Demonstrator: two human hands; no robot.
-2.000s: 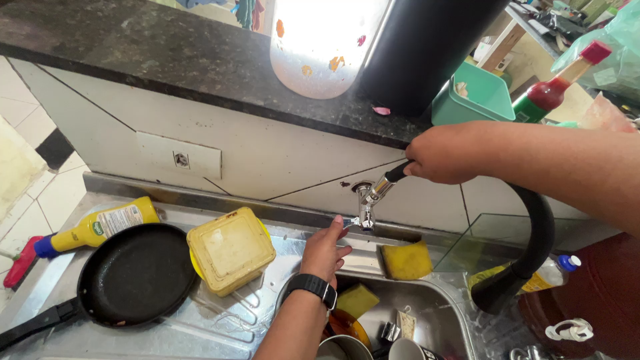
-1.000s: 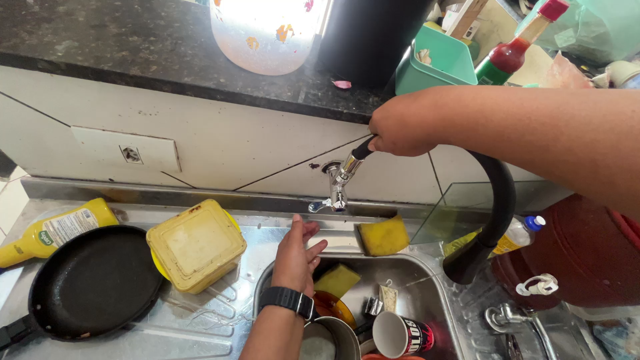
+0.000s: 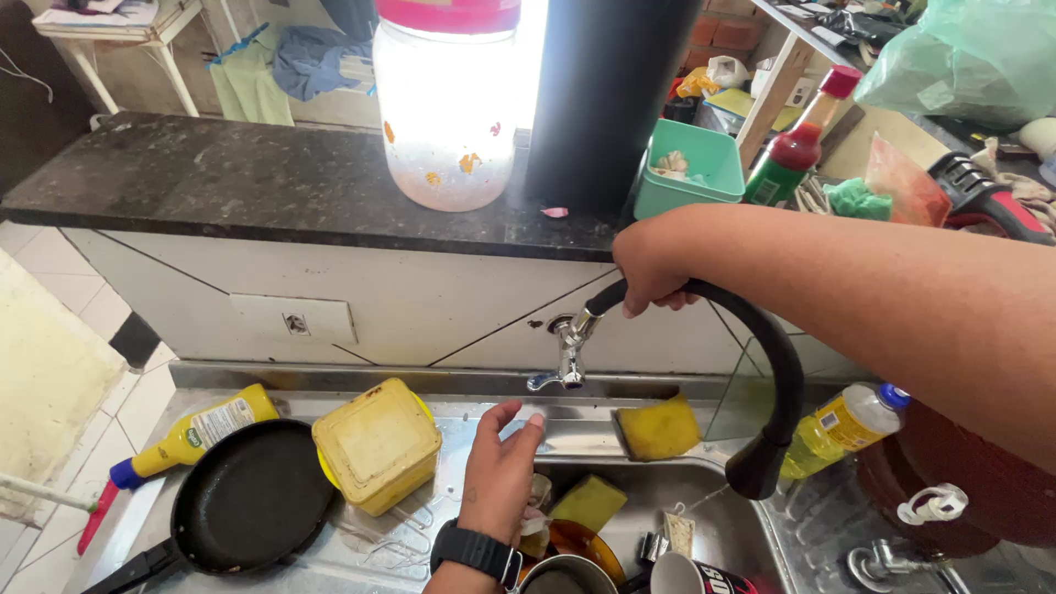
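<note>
My right hand [image 3: 660, 260] grips the black flexible hose [image 3: 784, 363] of a chrome wall faucet [image 3: 571, 351]. The hose arches to the right, and a thin stream of water leaves its black spray head [image 3: 755, 469] into the steel sink basin [image 3: 742, 528]. My left hand [image 3: 499, 470], with a black watch on the wrist, is held below the faucet's small lever, fingers apart and holding nothing. In the basin lie a yellow sponge [image 3: 590, 505], a metal pot [image 3: 568, 575], an amber dish [image 3: 582, 544] and a cup [image 3: 681, 575]. Another sponge [image 3: 660, 427] rests on the sink's back ledge.
A black frying pan [image 3: 252, 499], a yellow lidded tub [image 3: 379, 450] and a yellow bottle [image 3: 202, 429] lie on the left drainboard. At right stand a bottle of yellow liquid [image 3: 841, 429] and a dark red container [image 3: 982, 470]. A jar [image 3: 445, 107] stands on the granite ledge [image 3: 247, 177].
My left hand has moved down from the faucet's lever, which it was touching two seconds ago. My right hand has stayed on the hose. Water now shows at the spray head.
</note>
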